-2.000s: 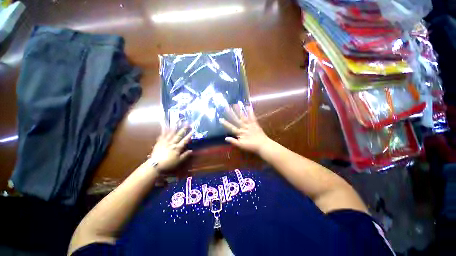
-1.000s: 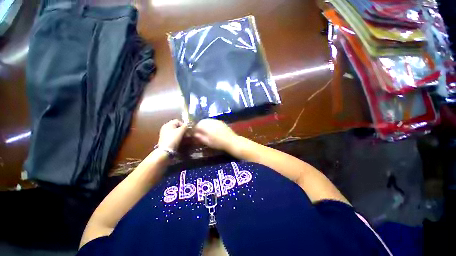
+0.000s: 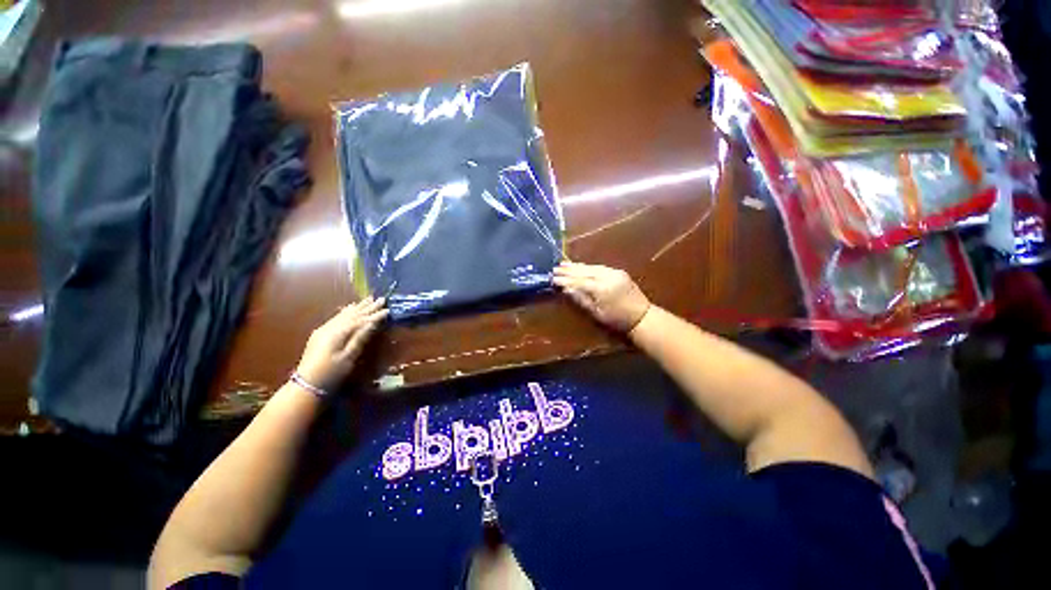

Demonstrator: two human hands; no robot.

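A pair of packed trousers [image 3: 455,196] lies on the table in front of me, a dark rectangle in clear shiny film with yellow-green side edges. It is slightly turned. My left hand [image 3: 340,338] is at its near left corner, with the fingertips on the film's edge. My right hand [image 3: 602,293] is at its near right corner, with the fingers pinching the film there. The clear flap at the near end shows faintly between my hands.
The unpacked trouser pile [image 3: 138,231] lies at the left, reaching the table's near edge. Polybag stacks [image 3: 882,196] with red, orange and yellow borders lie at the right. The glossy brown table [image 3: 628,115] has bright light streaks and loose threads.
My hands were together at the bag's near left corner a second ago. They have moved apart to its two near corners, and the bag lies straighter.
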